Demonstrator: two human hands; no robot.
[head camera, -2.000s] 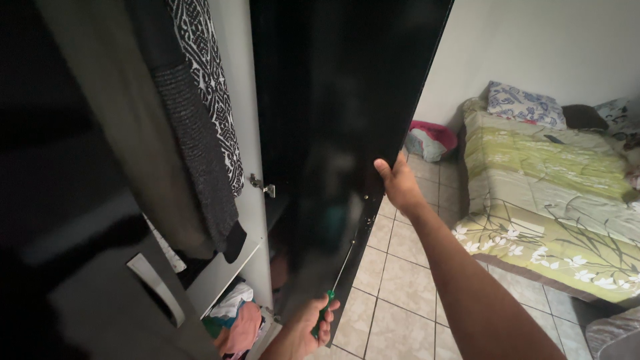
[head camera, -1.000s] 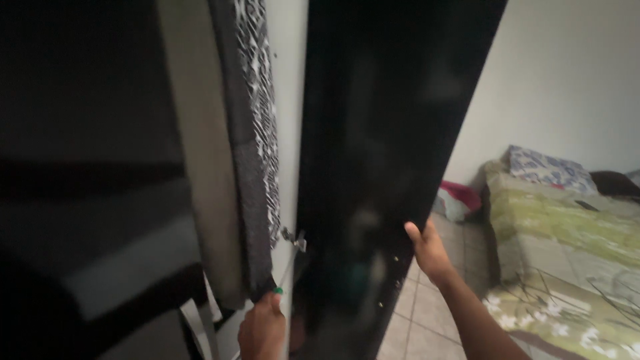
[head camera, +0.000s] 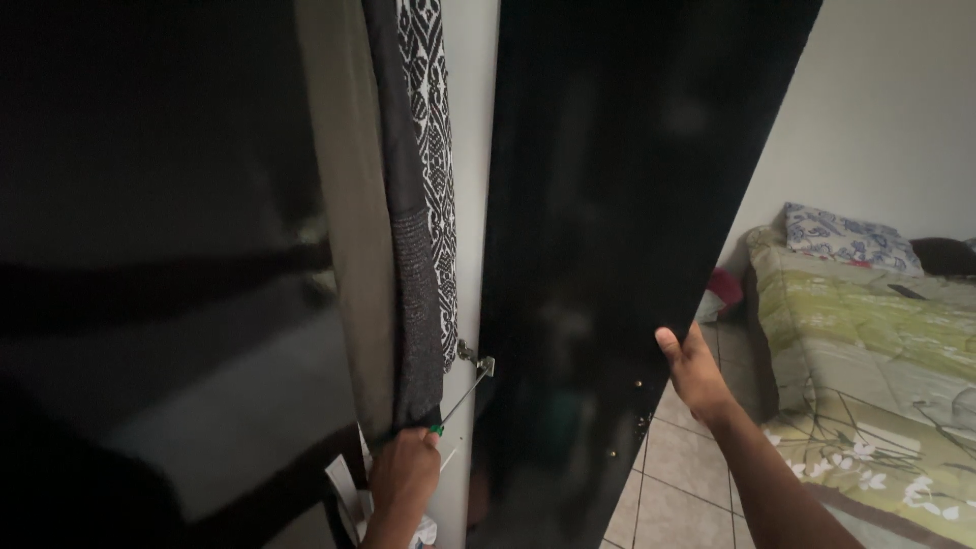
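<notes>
My left hand (head camera: 406, 467) is closed around the green handle of a screwdriver (head camera: 467, 398). The screwdriver's shaft slants up to a metal hinge (head camera: 486, 366) between the white cabinet side panel (head camera: 457, 473) and a glossy black wardrobe door (head camera: 595, 229). Its tip is at the hinge; whether it sits in a screw is too small to tell. My right hand (head camera: 692, 374) grips the door's outer edge, thumb on the near face and fingers behind. Two small brass-coloured screws or fittings (head camera: 638, 383) show on the door below that hand.
Hanging clothes (head camera: 418, 305) fill the gap left of the hinge. Another glossy black door (head camera: 168, 229) with a pale handle (head camera: 345, 488) stands at the left. A bed (head camera: 862, 366) with a patterned pillow (head camera: 850, 236) is at the right, beside the tiled floor (head camera: 671, 473).
My left hand has moved with the screwdriver from the door's lower outer part to the hinge. My right hand still holds the door edge. The view has shifted.
</notes>
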